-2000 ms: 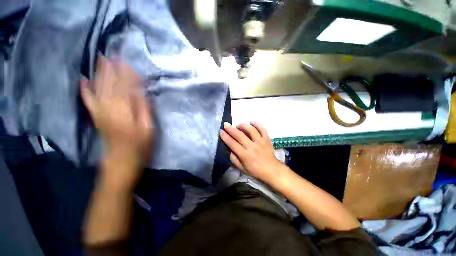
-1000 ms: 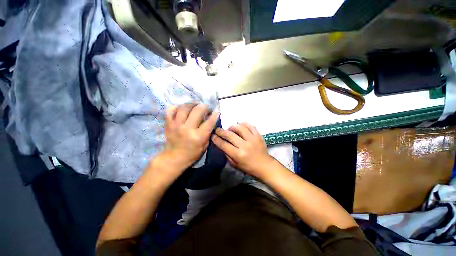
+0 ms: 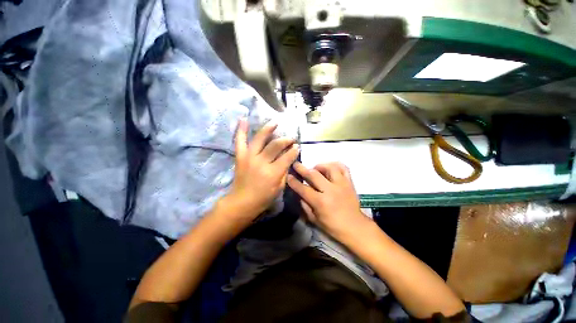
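A large grey-blue garment panel (image 3: 189,113) lies left of the needle, with a dark fold running down it. Dark fabric (image 3: 292,205) shows under its right edge, below the hands. My left hand (image 3: 259,170) lies on the panel near its right edge, fingers spread, thumb and fingertips close to the seam edge. My right hand (image 3: 330,195) pinches the dark edge between thumb and fingers, right beside my left fingertips. The presser foot area (image 3: 303,117) of the sewing machine (image 3: 372,38) is just beyond the fingers; glare hides the needle.
Scissors (image 3: 455,158) with orange and green handles lie on the white table (image 3: 379,161), right of the needle. A black flat object (image 3: 530,139) lies beside them. A shiny brown board (image 3: 489,252) is at lower right, with grey cloth (image 3: 549,293) near it.
My left hand has come from the far left of the panel to the seam edge beside my right hand. The view has shifted between frames.
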